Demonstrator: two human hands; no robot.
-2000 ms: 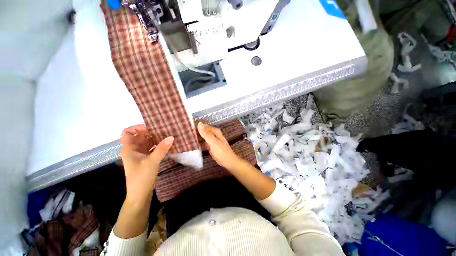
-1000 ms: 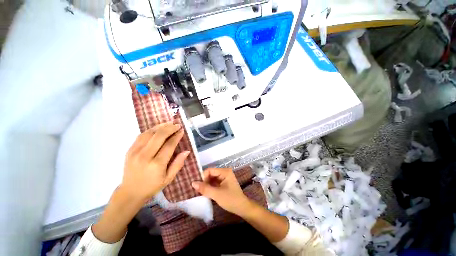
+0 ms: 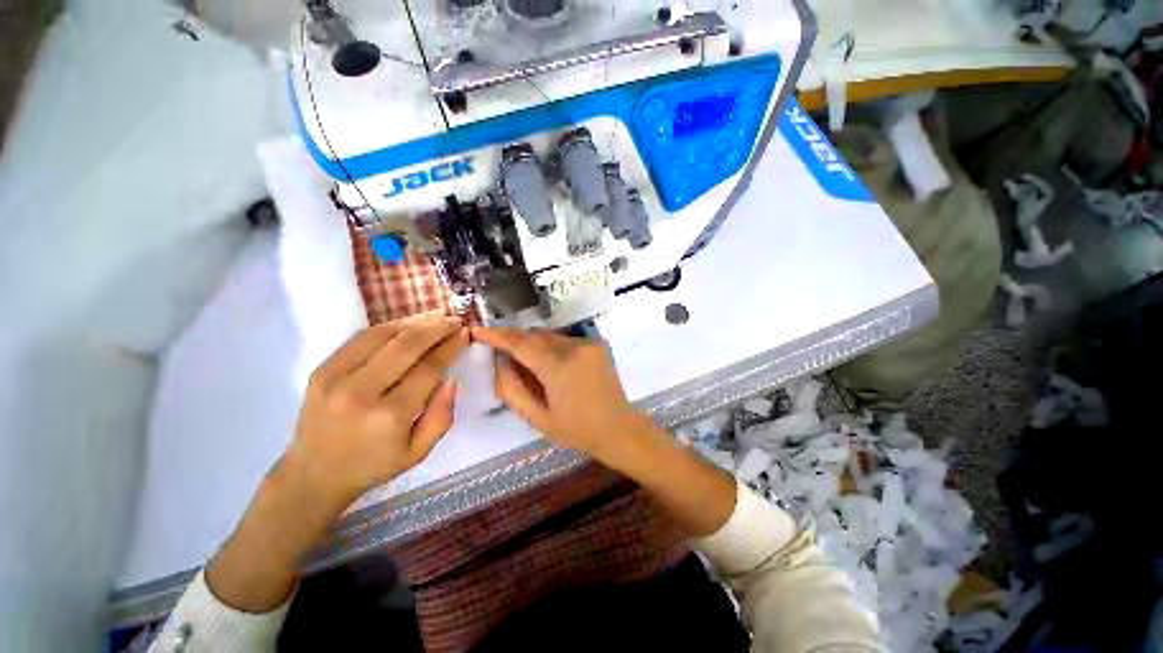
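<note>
The checked fabric piece [image 3: 398, 288] lies under the presser foot area [image 3: 462, 265] of the white overlock machine [image 3: 580, 109]. Its near end is at my fingertips. My left hand [image 3: 376, 406] lies over the near end, fingers together and pointing at the needle area; what is under the palm is hidden. My right hand [image 3: 555, 383] is just right of it, thumb and forefinger at the fabric's end by the foot. White wadding [image 3: 475, 380] shows between the hands.
Grey tension knobs [image 3: 580, 176] and a blue control panel [image 3: 708, 128] are above my right hand. White wadding sheets [image 3: 128, 191] are heaped left. Checked fabric [image 3: 536, 549] lies on my lap. White scraps [image 3: 867, 510] and an olive sack [image 3: 925, 293] are at right.
The checked piece has moved away from me under the presser foot, so less shows in front. Both hands have followed it up to the needle area and are now close together.
</note>
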